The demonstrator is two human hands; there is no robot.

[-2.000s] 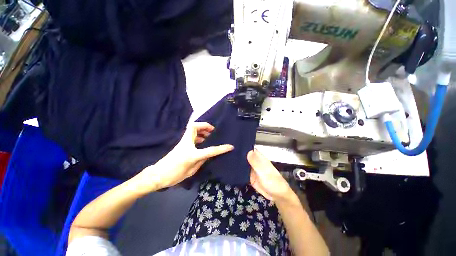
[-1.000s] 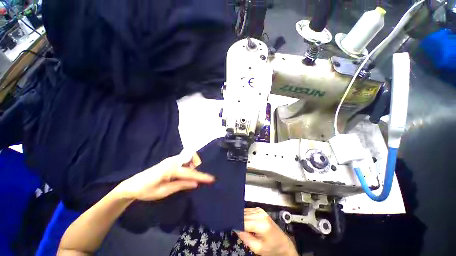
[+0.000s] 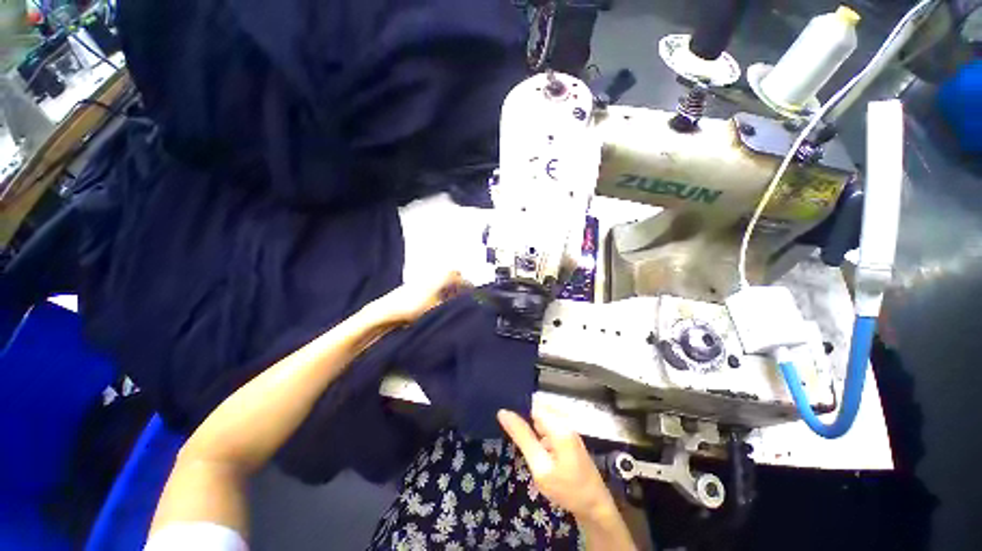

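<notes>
A dark navy garment (image 3: 474, 361) runs from under the needle area (image 3: 520, 309) of the cream ZUSUN sewing machine (image 3: 670, 192) down toward my lap. My left hand (image 3: 433, 293) is at the cloth's upper left edge beside the machine head; its fingertips are hidden or blurred, so its grip cannot be told. My right hand (image 3: 552, 457) is at the lower right edge of the cloth, index finger stretched along it, other fingers partly curled; whether it pinches the cloth is unclear.
A large navy cloth heap (image 3: 248, 248) lies left of the machine. Blue crates (image 3: 65, 420) stand at lower left. A lamp with a blue neck (image 3: 861, 355) curves at the right. A white thread cone (image 3: 810, 59) stands behind. A linkage lever (image 3: 673, 474) hangs below the table edge.
My left hand has moved from on top of the cloth up toward the needle area. My right hand has moved up slightly along the edge. The cloth at left is now more bunched.
</notes>
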